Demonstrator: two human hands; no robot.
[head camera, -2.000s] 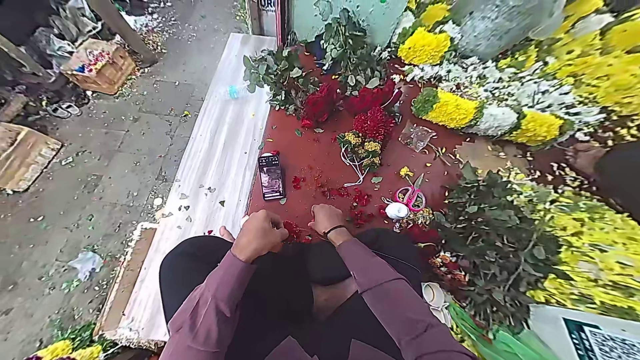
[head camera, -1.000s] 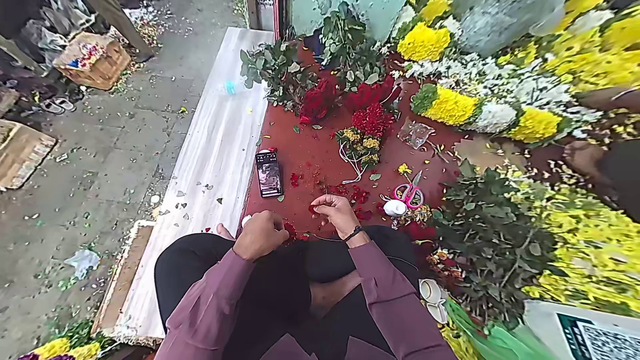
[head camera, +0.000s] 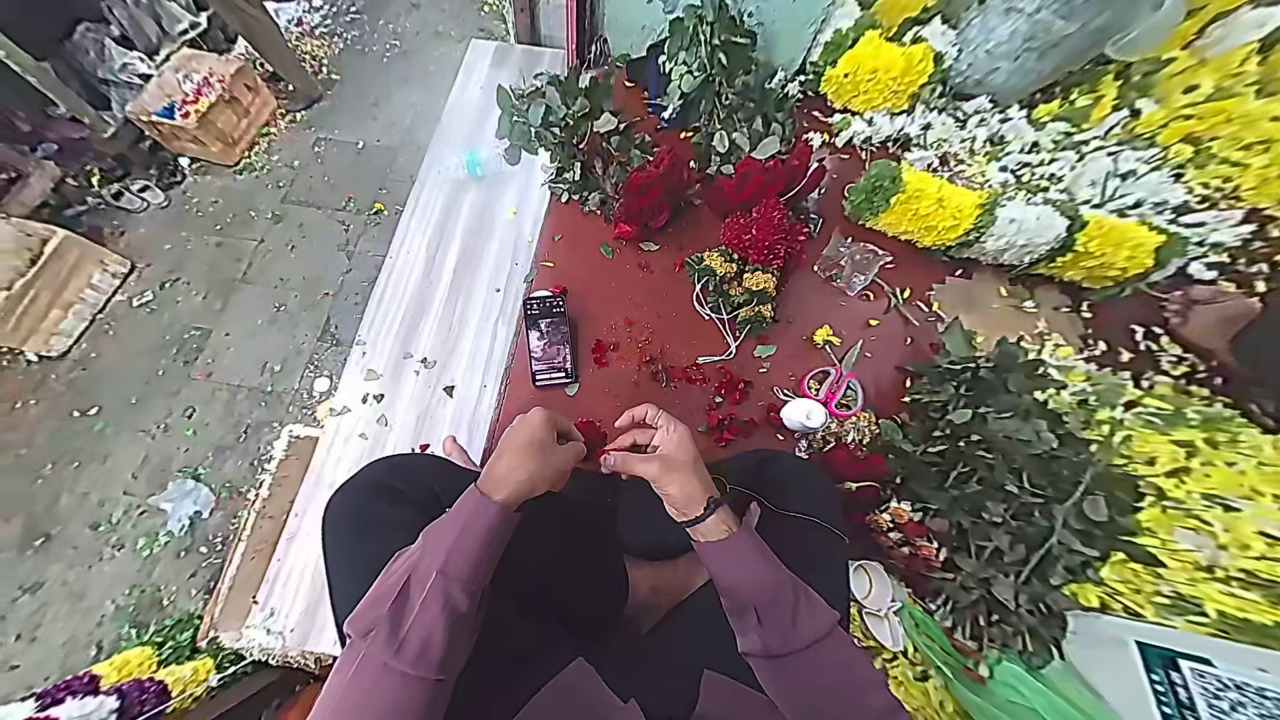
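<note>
Over my lap, my left hand is closed, its fingertips turned inward; what it pinches is hidden. My right hand is close to its right, thumb and forefinger pinched on something small and red, perhaps a petal. A thin thread runs from near my right wrist across my dark trousers. Just beyond my hands lie red petals on the red tabletop. A smartphone with a lit screen lies ahead of my left hand. To the right of my right hand are a white thread spool and pink-handled scissors.
Red roses with leafy stems and a bunch of small yellow flowers lie ahead. Leafy stems and yellow flowers are heaped at right. A white board runs along the left. Another person's foot shows at far right.
My right hand rose away from my lap, fingers opening out, and has now come back in beside my left hand. My left hand has stayed in nearly the same place.
</note>
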